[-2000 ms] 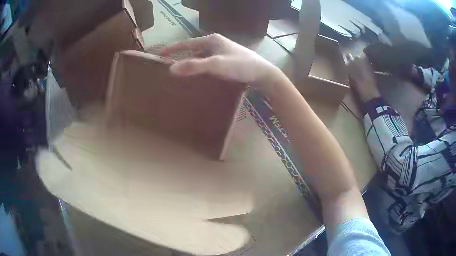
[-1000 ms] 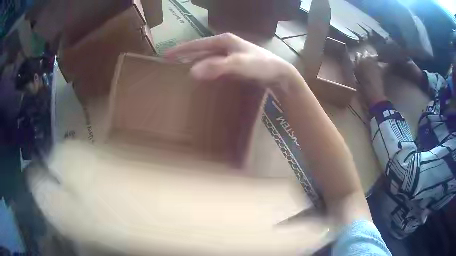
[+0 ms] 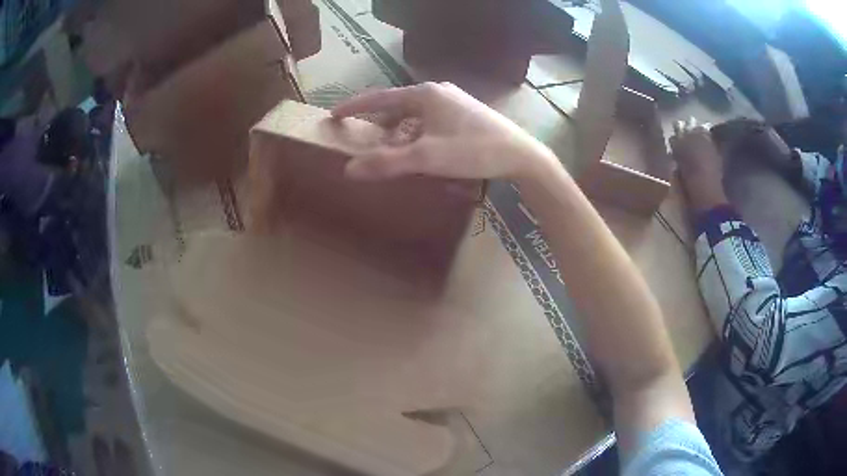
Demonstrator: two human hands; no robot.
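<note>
A brown box being folded stands in front of me with its far wall upright. Its lid panel lies open toward me, blurred, with rounded side flaps and a slit at the right. My right hand reaches over the top of the far wall, fingers and thumb spread around its thick top edge. My left hand is not in view.
Formed brown boxes stand at the far left, another at the far centre. At the right a neighbour's hands are beside a small tray box. Jagged stacked blanks lie behind. Other people are at the left.
The box has tipped; its inside showed a second ago and now the top of its far wall shows. The lid panel has swung lower. My right hand stays on the wall's top edge.
</note>
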